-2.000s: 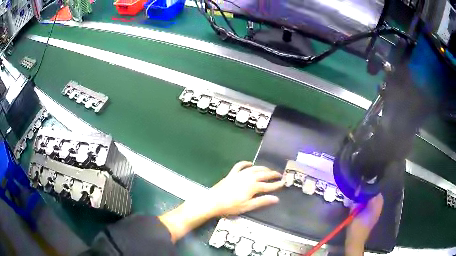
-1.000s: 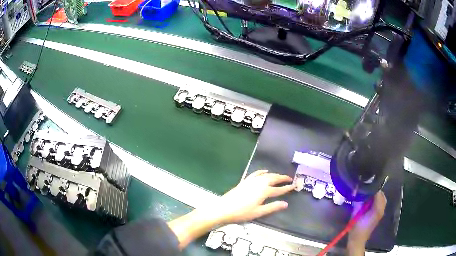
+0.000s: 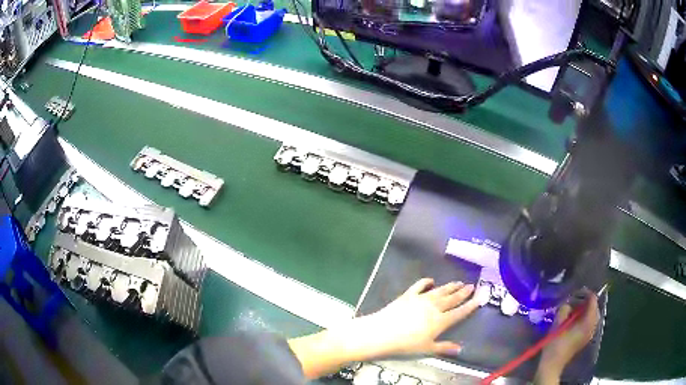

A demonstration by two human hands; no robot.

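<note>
A carrier strip with pale tabs (image 3: 509,302) lies on the black pad (image 3: 429,222), its right part hidden under the black microscope (image 3: 541,256) with a blue-violet glow. A plain silver bar (image 3: 472,251) lies above it. My left hand (image 3: 417,319) is flat with fingers apart, fingertips touching the strip's left end, not gripping. My right hand (image 3: 573,338), beside the microscope's lower right, holds a thin red tool (image 3: 526,353). A thin pale tip shows above its fingers. Its contact with the strip cannot be made out.
Two stacks of strips (image 3: 113,256) stand at left. Single strips lie on the green belt at left (image 3: 177,177) and beside the pad (image 3: 342,173); another (image 3: 399,374) is at the front edge. A monitor (image 3: 526,37), black cable (image 3: 493,94), and red (image 3: 204,16) and blue (image 3: 254,22) bins are behind.
The worked strip has slid right relative to the plain bar, with my left fingertips at its end. My right hand has shifted slightly right. The left belt strip has moved right towards the pad.
</note>
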